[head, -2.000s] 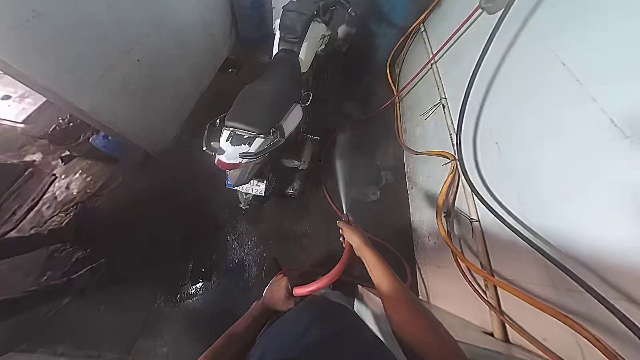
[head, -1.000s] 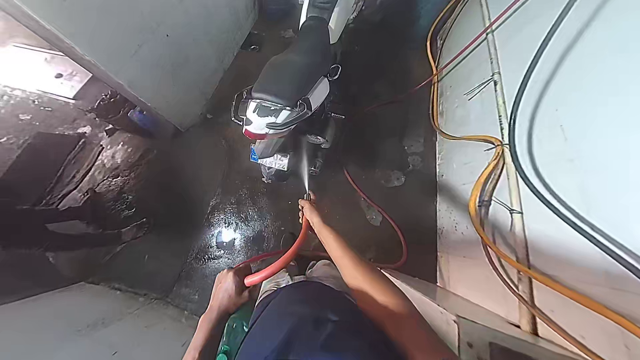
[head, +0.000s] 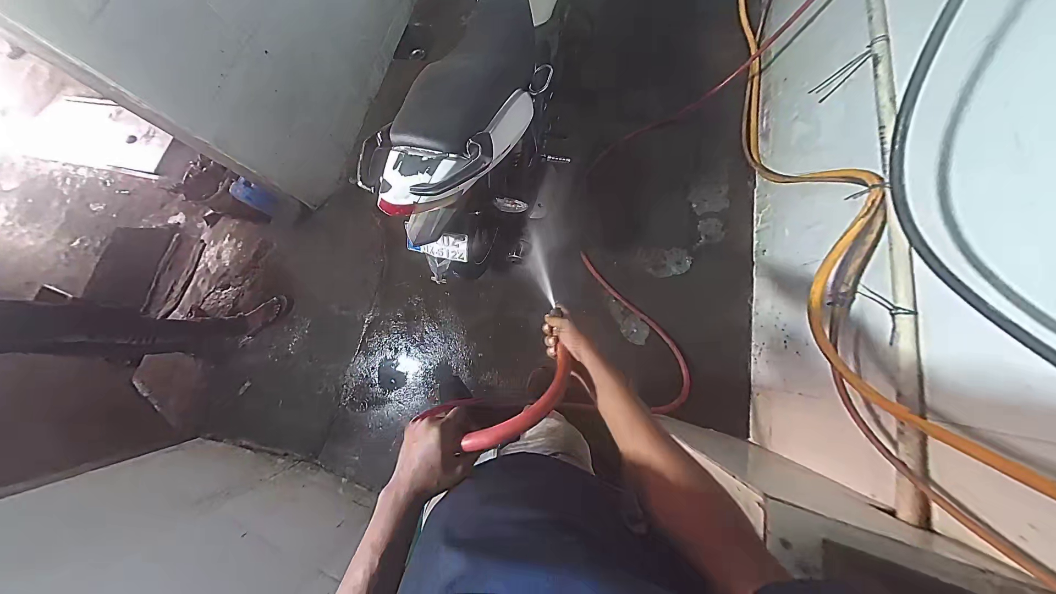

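Observation:
My right hand [head: 563,332] is closed around the nozzle end of a red hose [head: 528,419], and a spray of water [head: 540,262] comes from it toward the rear of a motorcycle. My left hand [head: 436,450] grips the same hose lower down, in front of my body. The motorcycle [head: 462,99] stands ahead with its dark seat, white tail, red tail light [head: 402,208] and number plate [head: 441,247] toward me. Spray reaches the area beside its rear wheel, whose details are dark.
Thinner red hose [head: 660,330] loops over the wet floor [head: 412,363] to my right. Yellow and black hoses [head: 833,272] run along the white wall [head: 990,148] beside a vertical pipe [head: 903,330]. A grey wall [head: 247,74] stands front left, with a blue object [head: 252,196] near its foot.
The spray stays on, now leaning slightly left toward the motorcycle's rear wheel. Both hands keep hold of the red hose. The view has shifted, bringing the motorcycle's rear nearer.

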